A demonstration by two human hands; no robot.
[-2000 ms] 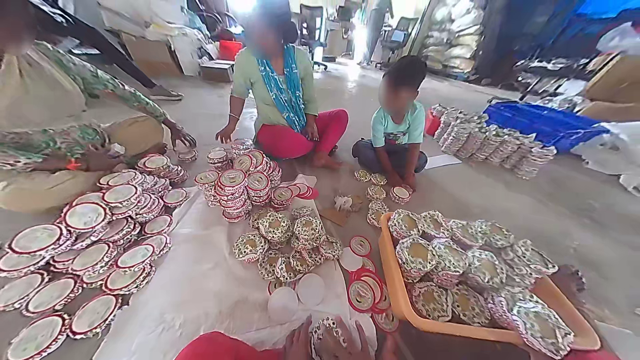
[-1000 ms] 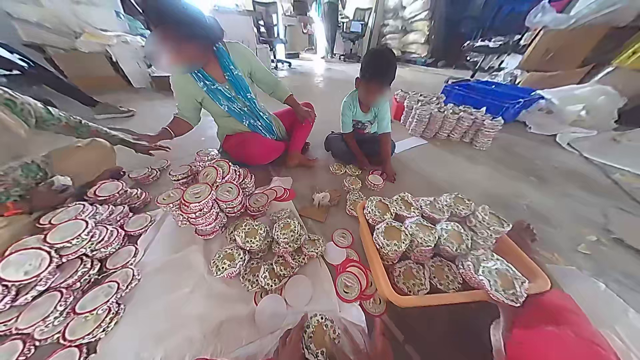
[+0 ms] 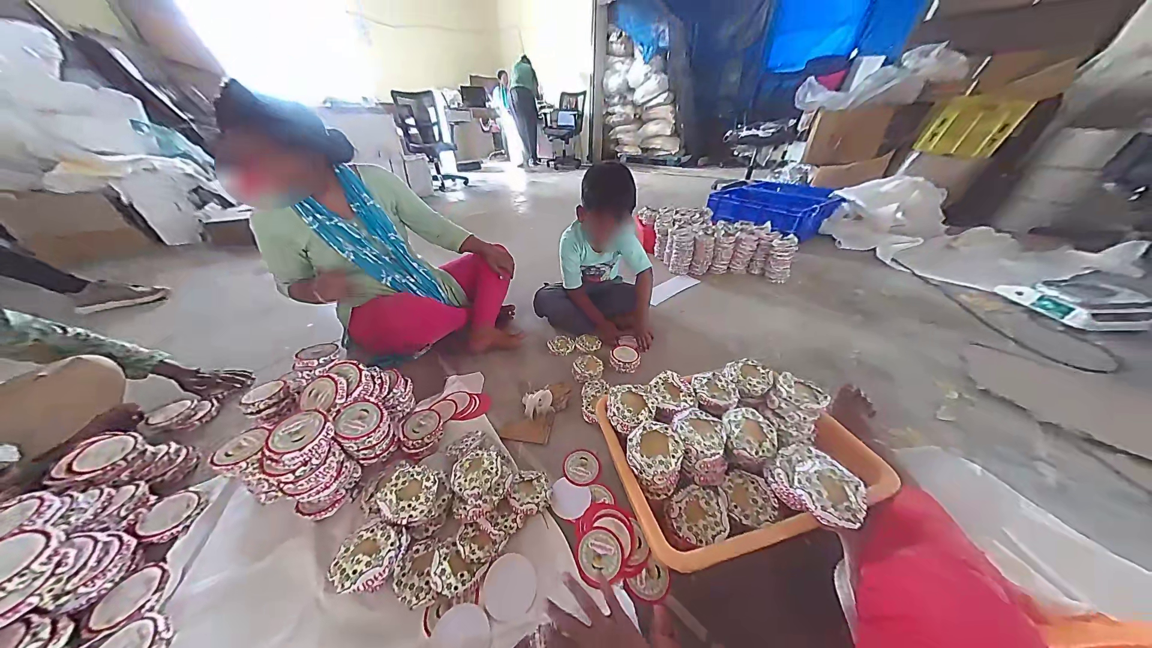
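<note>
At the bottom edge my left hand (image 3: 596,623) shows in part, fingers spread, beside white discs (image 3: 509,587). A sliver of patterned material lies at its left side; whether it is held is unclear. Just right of it, a small blurred patch of skin may be my right hand (image 3: 663,623), mostly cut off. Above are red-rimmed round labels or lids (image 3: 600,551) in a loose pile. Round packs wrapped in leaf-patterned material (image 3: 409,493) sit in stacks on a white sheet (image 3: 243,567). More such packs (image 3: 700,441) fill an orange plastic tray (image 3: 688,560).
Red-rimmed round packs (image 3: 297,432) are stacked at left. Two people (image 3: 378,243) (image 3: 603,261) sit opposite; another person's hand (image 3: 211,382) reaches in at left. Behind are a blue crate (image 3: 774,209) and stacked packs (image 3: 720,245). A bare foot (image 3: 850,407) rests beside the tray.
The patterned round pack that was between my hands no longer shows clearly. My left hand's fingers are now spread near the labels. The adult opposite has drawn back an outstretched arm. The view has tilted up.
</note>
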